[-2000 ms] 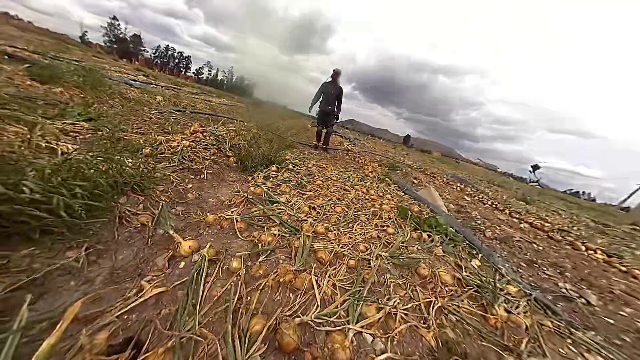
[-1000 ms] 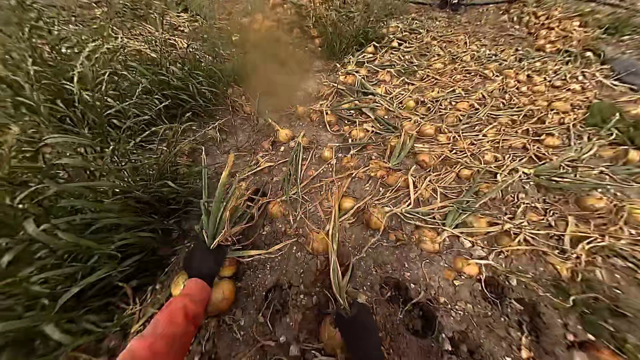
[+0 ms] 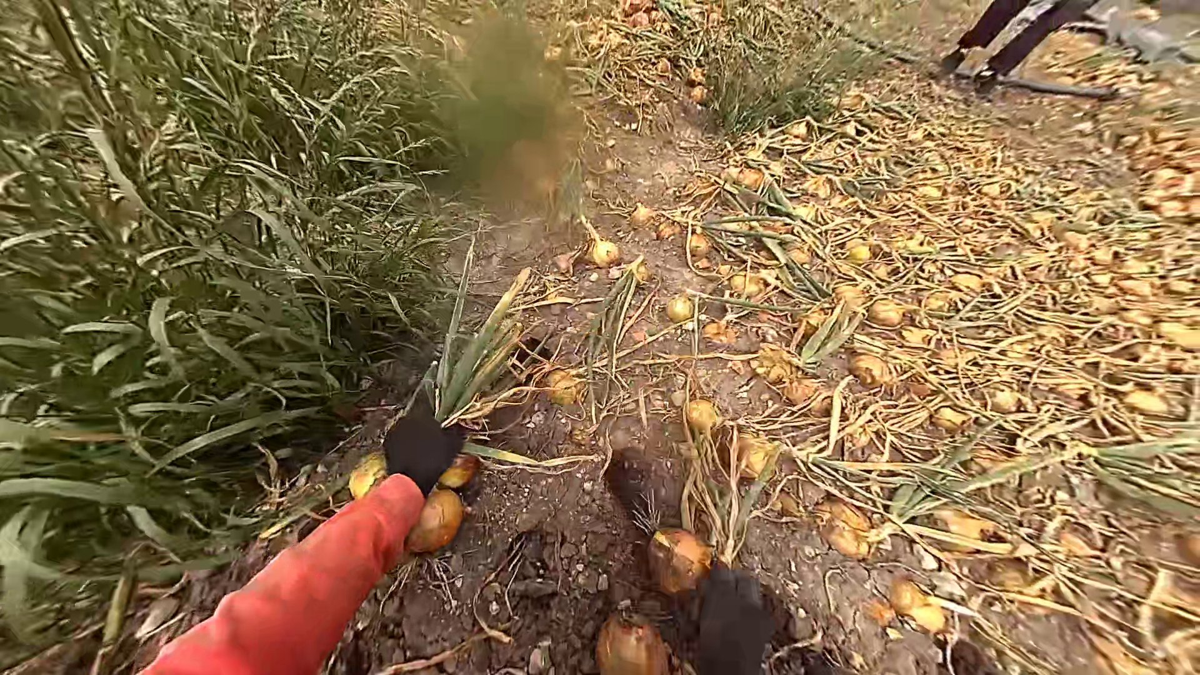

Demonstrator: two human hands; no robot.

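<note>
My left hand [image 3: 424,448], in a black glove below a red sleeve, is closed around the tops of several onions [image 3: 437,521]; their green leaves [image 3: 473,370] stick up above it and the bulbs hang around the fist. At the bottom, my right hand [image 3: 736,619], also in a black glove, is by the base of some dry onion leaves [image 3: 727,492]. One onion with roots [image 3: 679,561] touches it on the left, and another onion [image 3: 632,645] lies just below. The right fingers are hidden, so their grip is unclear.
Tall green grass [image 3: 216,281] fills the left side. Pulled onions with dry tops [image 3: 937,309] cover the soil on the right. A person's legs [image 3: 1017,37] stand at the upper right, beside a dark hose [image 3: 1059,89]. A blurred patch hides part of the upper middle.
The view has tilted down from the field and horizon to the ground. Both gloved hands, out of view two seconds ago, are now in view. An onion beside the right hand now shows its roots.
</note>
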